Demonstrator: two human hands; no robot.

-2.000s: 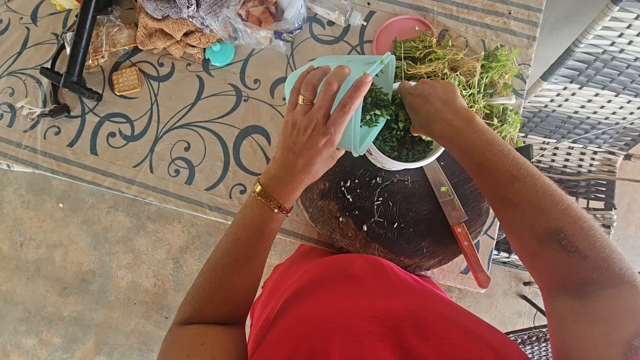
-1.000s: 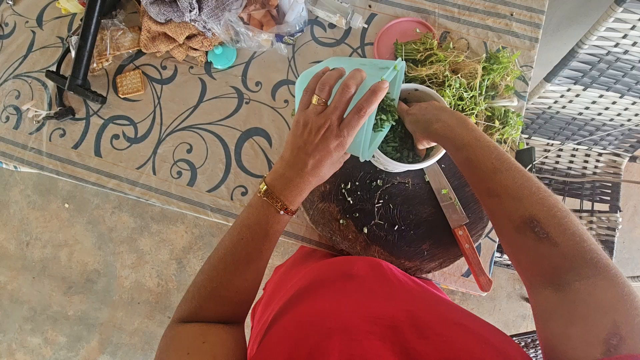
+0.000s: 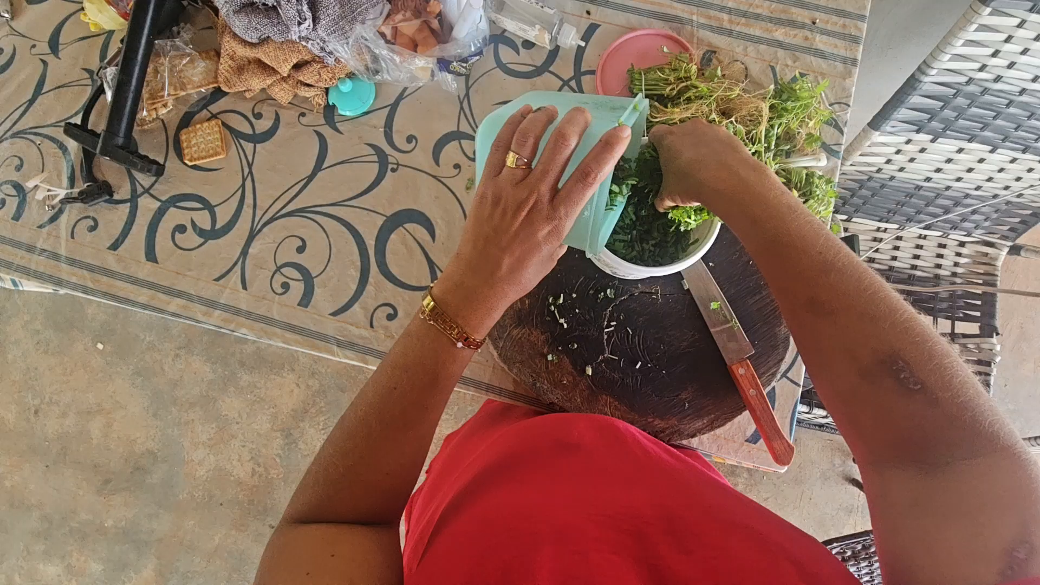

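Note:
My left hand (image 3: 540, 191) grips a pale teal plastic container (image 3: 585, 110), tilted on its side with its mouth toward a white tub (image 3: 654, 270). Chopped green herbs (image 3: 646, 219) show at the container's mouth and in the tub. My right hand (image 3: 703, 166) reaches in at the tub's right side; its fingertips are partly hidden, with some green leaves right below them. The tub rests at the top of a dark round wooden board (image 3: 634, 349) scattered with bits of herb. A knife with a reddish wooden handle (image 3: 760, 410) lies on the board's right side, its blade toward the tub.
Bunches of uncut herbs with roots (image 3: 747, 114) lie behind my right hand, beside a pink round lid (image 3: 642, 61). Farther left are a teal lid (image 3: 351, 96), cloths (image 3: 276, 61), a cracker (image 3: 203, 142) and a black stand (image 3: 130, 89). A woven chair (image 3: 951, 130) stands right of the table.
My left hand keeps its hold on the tilted container. My right hand has shifted slightly at the tub, and bright green leaves now show below its fingers.

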